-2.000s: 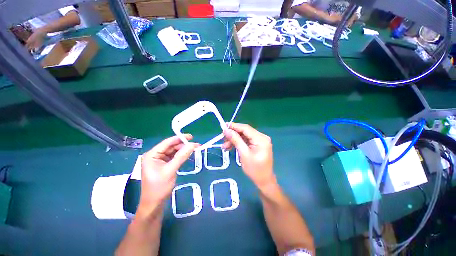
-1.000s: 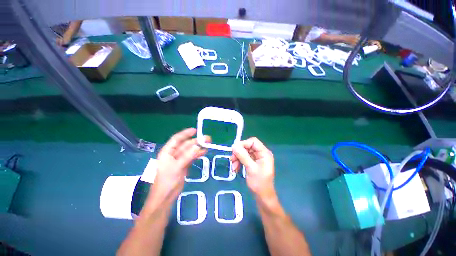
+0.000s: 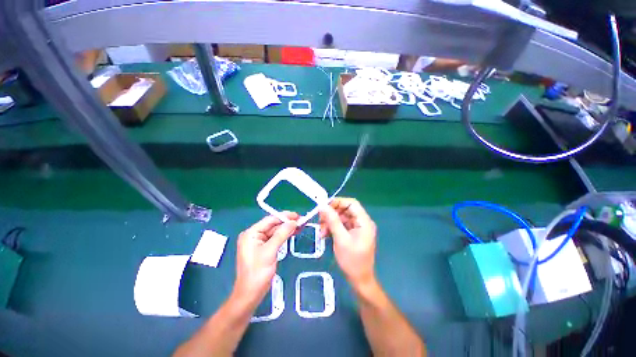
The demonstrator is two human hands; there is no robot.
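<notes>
A white plastic frame (image 3: 289, 174) is held up over the bench, tilted, with its opening showing. My left hand (image 3: 261, 254) grips its lower edge between thumb and fingers. My right hand (image 3: 354, 237) grips its lower right corner. A thin pale strip (image 3: 352, 171) rises from that corner, blurred at its upper end. Whether it is attached to the frame or only pinched, I cannot tell. Below lie more white frames (image 3: 300, 313), some partly hidden by my left hand and forearm.
A curled white sheet (image 3: 159, 284) and a small white sheet (image 3: 209, 249) lie left. A metal post (image 3: 132, 167) stands left; a teal box (image 3: 488, 279) with hoses is right. Across the green belt are a cardboard box (image 3: 369, 111) of frames and loose frames. One frame (image 3: 222, 141) lies alone.
The held frame has moved slightly down and left and tilted. My left fingers have closed on its lower edge. The strip now shows rising beside my right hand.
</notes>
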